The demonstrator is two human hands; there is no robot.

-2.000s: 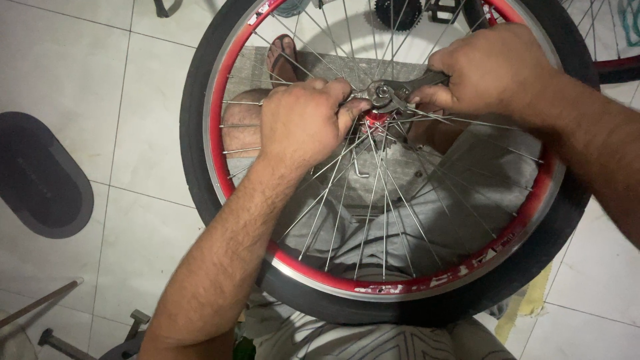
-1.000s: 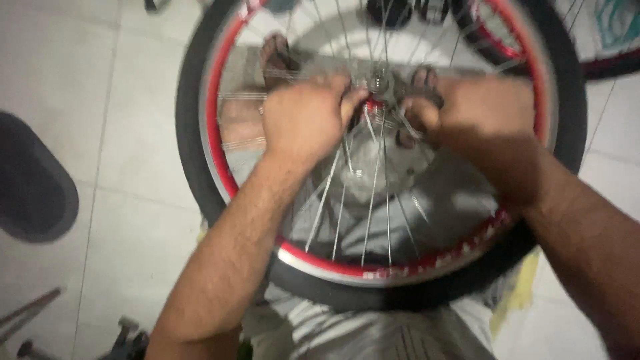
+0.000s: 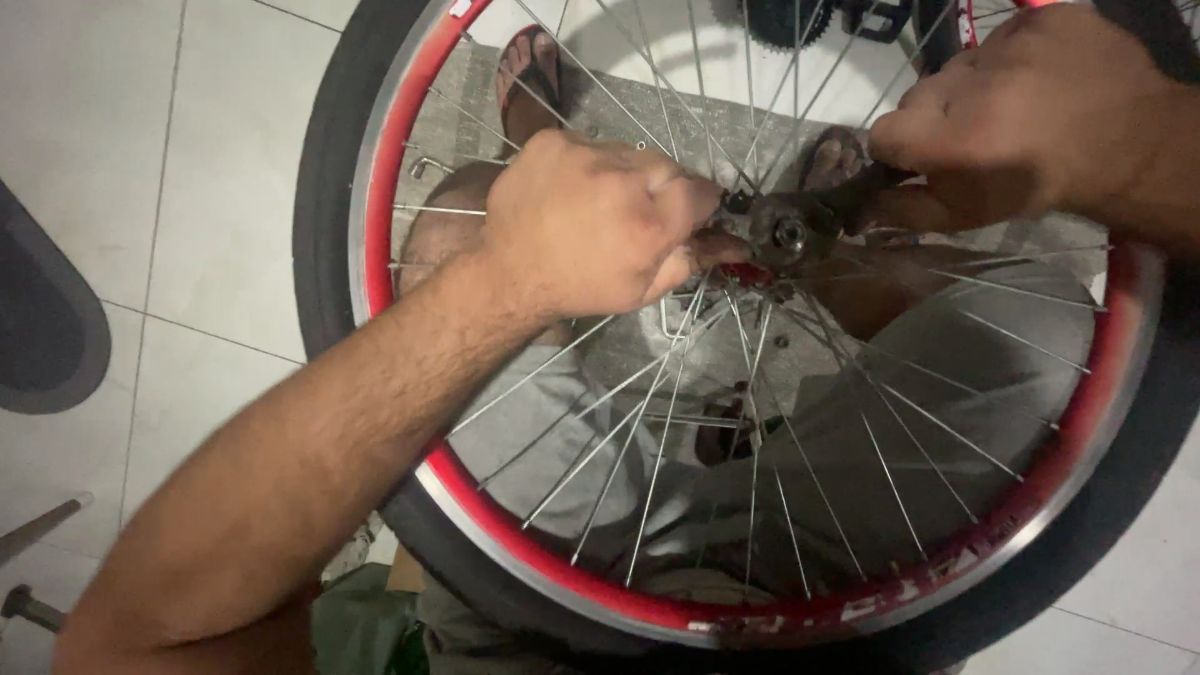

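Note:
A bicycle wheel with a red rim (image 3: 562, 576) and black tyre lies across my lap, its spokes running to a red hub (image 3: 747, 274) near the middle. My left hand (image 3: 600, 225) is closed at the hub, its fingertips on the axle area; what it pinches is hidden. Slip-joint pliers (image 3: 795, 225) have their jaws at the axle, right beside my left fingers. My right hand (image 3: 1003, 131), slightly blurred, is wrapped around the pliers' handles at the right, above the spokes.
Below the wheel lies a grey board (image 3: 637, 112) with a hex key (image 3: 671, 323) on it. A black chainring (image 3: 787, 21) and a pedal (image 3: 874, 19) are at the top. A dark oval mat (image 3: 42, 309) lies on the tiled floor at the left.
My right hand has swung up and away from me with the pliers since the one-second-old frame. My left hand stays at the hub.

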